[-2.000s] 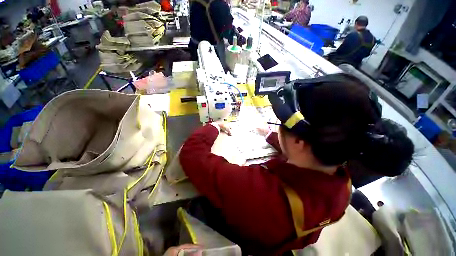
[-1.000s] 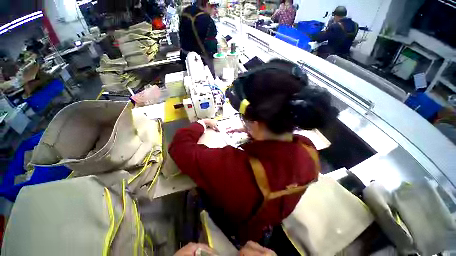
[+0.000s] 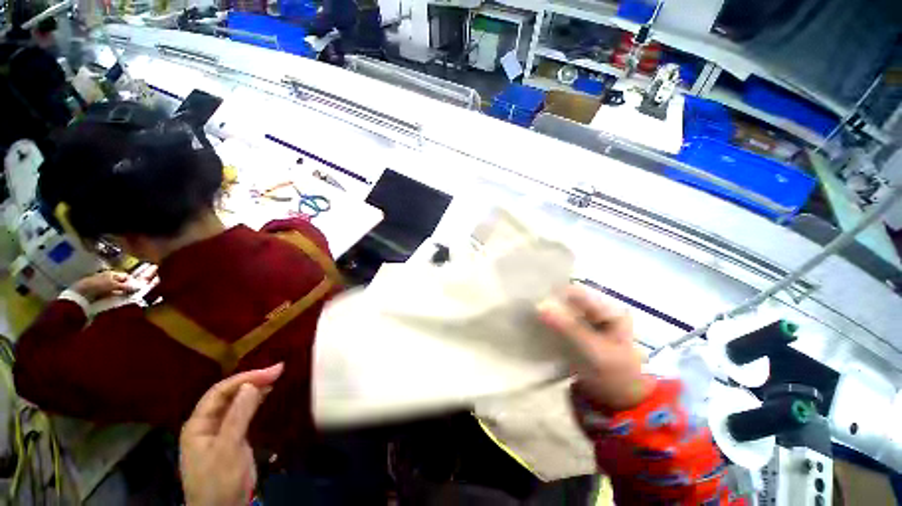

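A beige fabric piece [image 3: 425, 341] is held up in front of me, blurred by motion. My right hand [image 3: 598, 341], in a red patterned sleeve, grips its right edge between thumb and fingers. My left hand [image 3: 225, 435] is at the lower left, apart from the fabric, with thumb and fingers apart and nothing seen in it. Another beige piece with a yellow edge [image 3: 539, 435] shows just below the held one.
A seated coworker in maroon [image 3: 188, 316] is close at left. Blue-handled scissors [image 3: 315, 205] and orange-handled pliers [image 3: 275, 191] lie on the white table. Dark thread spools with green tops [image 3: 762, 341] stand at right. A long white bench [image 3: 495, 188] runs behind.
My view has swung right, putting the coworker at left. My hands have risen from the bottom edge. A beige piece is now up in my right hand, and my left hand is apart from it.
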